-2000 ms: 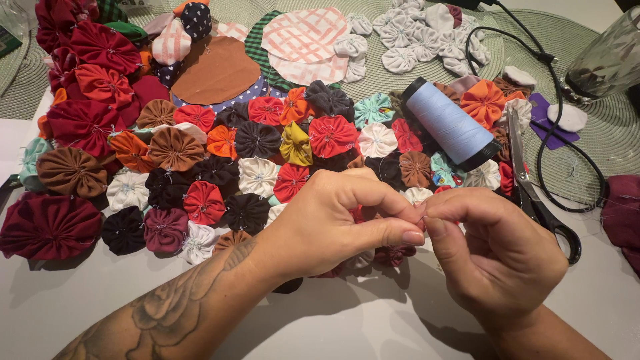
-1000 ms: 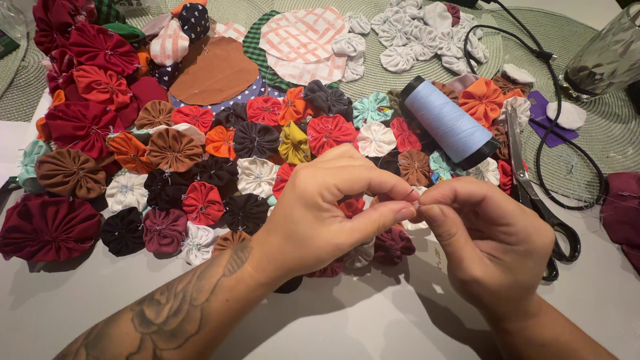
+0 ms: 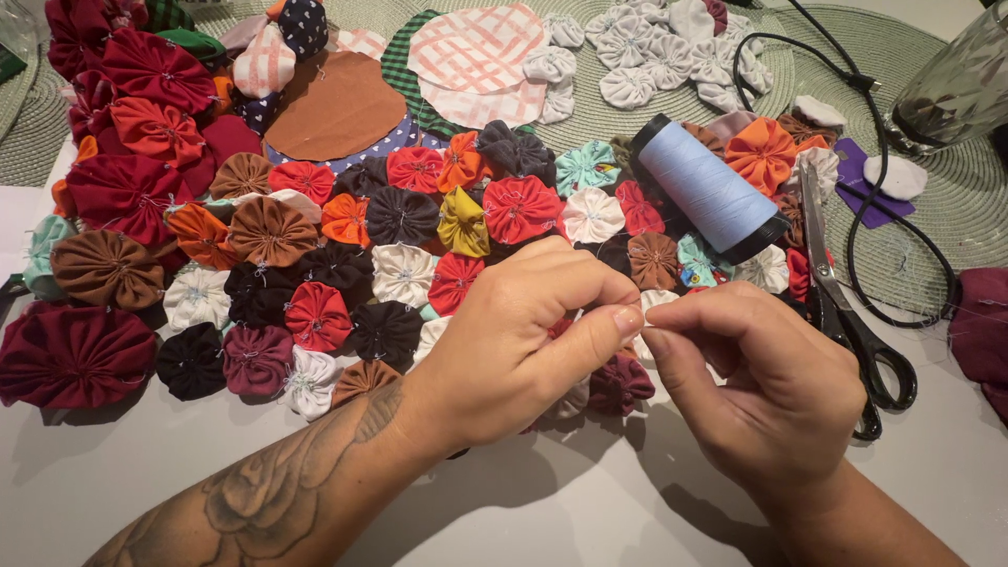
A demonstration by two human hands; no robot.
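My left hand (image 3: 535,339) and my right hand (image 3: 756,378) meet over the front edge of a patchwork of gathered fabric yo-yos (image 3: 402,216). Thumb and forefinger of each are pinched, the tips almost touching. Something very thin, perhaps a thread or needle, seems to be between them; it is too small to tell. Just behind my right hand a spool of light blue thread (image 3: 709,189) lies tilted on the yo-yos. Black-handled scissors (image 3: 843,307) lie to its right, blades pointing away. Part of the patchwork is hidden under my left hand.
Cut fabric pieces, one brown (image 3: 335,106) and one pink-checked (image 3: 476,47), lie behind the patchwork. White yo-yos (image 3: 669,59) sit on a green woven placemat (image 3: 835,75). A black cable (image 3: 854,228) loops at right, near a glass (image 3: 957,87) and maroon fabric (image 3: 980,339).
Both hands stay in nearly the same place, fingertips close together throughout, with small shifts of the fingers. The spool and scissors have not moved.
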